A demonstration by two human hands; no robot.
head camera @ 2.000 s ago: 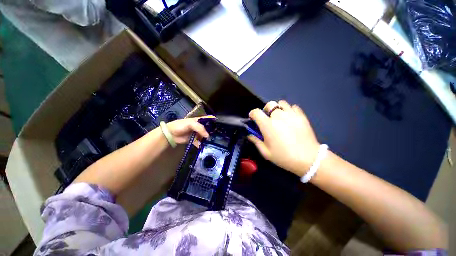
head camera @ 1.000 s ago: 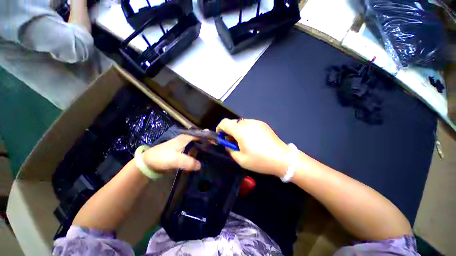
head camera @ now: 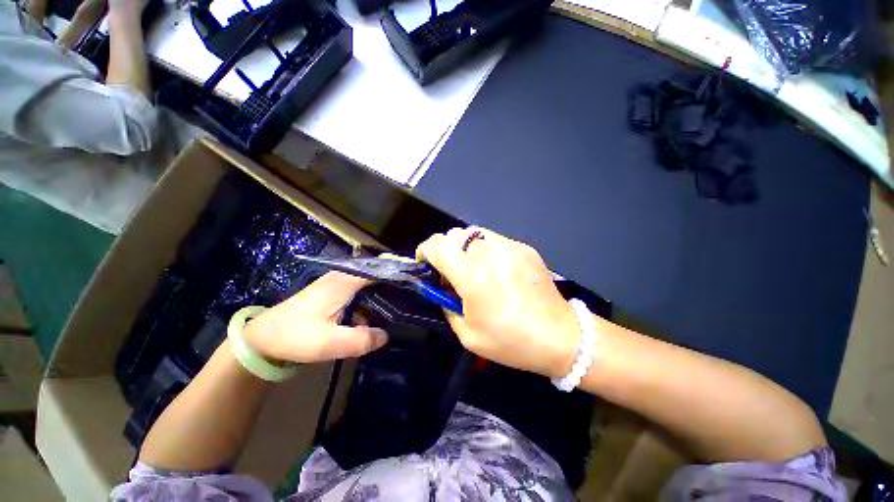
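A black plastic housing is held over the lap, its far end between my hands. My left hand grips the housing's far left edge, thumb on the near face. My right hand holds long-nose pliers by their blue handles. The pliers' pointed jaws extend left across the housing's far end, above the fingers of my left hand. The fingers of my right hand hide part of the handles. The housing's inner details are too dark to tell.
An open carton with dark units and shiny wrap is at left. A black mat carries a heap of small black parts. Black frames stand on the white bench top. A plastic bag lies far right. Another person's sleeve shows upper left.
The housing has turned from its grid-and-hole side to a darker side and tilted. The pliers now point left, with their jaws more visible. The view has shifted, and more of the other person shows.
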